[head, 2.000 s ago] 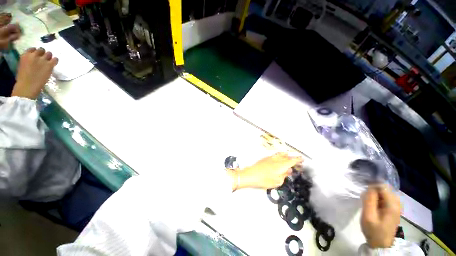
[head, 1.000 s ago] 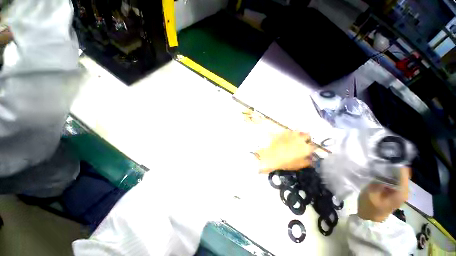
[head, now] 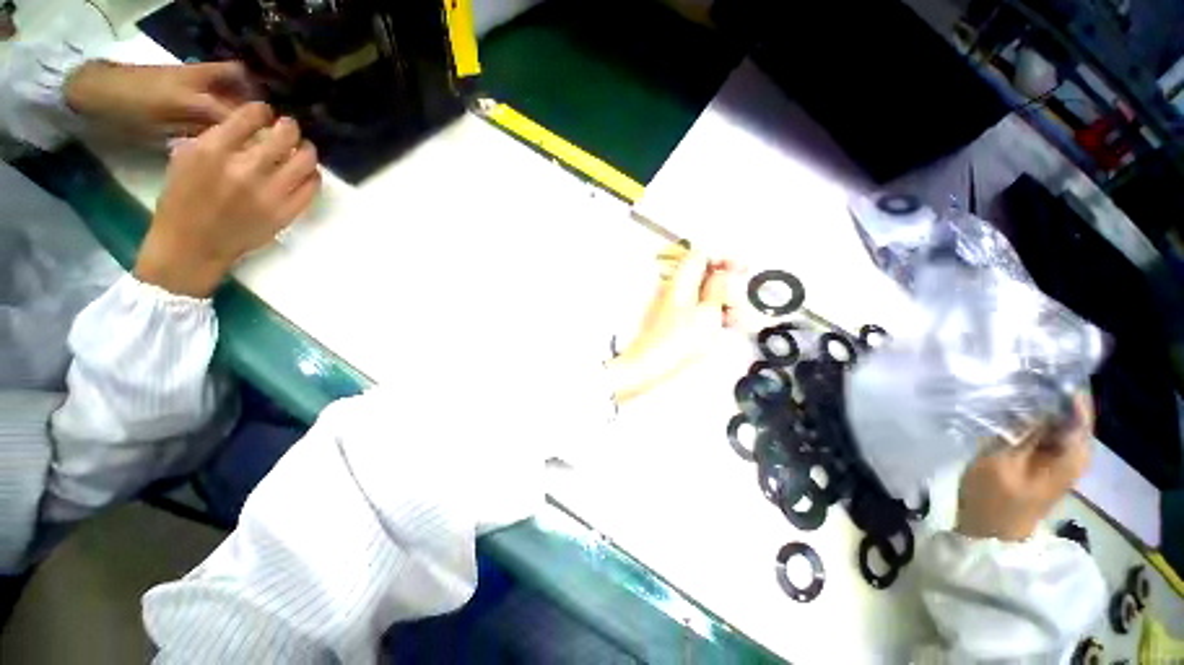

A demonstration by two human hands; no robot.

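Observation:
Black rings lie in a loose pile on the white bench, with one ring apart at the front. My right hand is shut on a crumpled clear plastic bag, held over the right side of the pile. My left hand is at the pile's upper left, its fingers spread and pale from glare. A single ring is just right of its fingertips, apparently not held.
A neighbour's hands are at the left, beside a black fixture. Another bag with a ring lies on the white board. A black sheet is behind. More round units lie at the lower right.
My left hand has drawn back left and up from the pile, with fingers now apart. The bag looks flatter of rings, and more rings show at the pile's top. The neighbour's hands have come into view.

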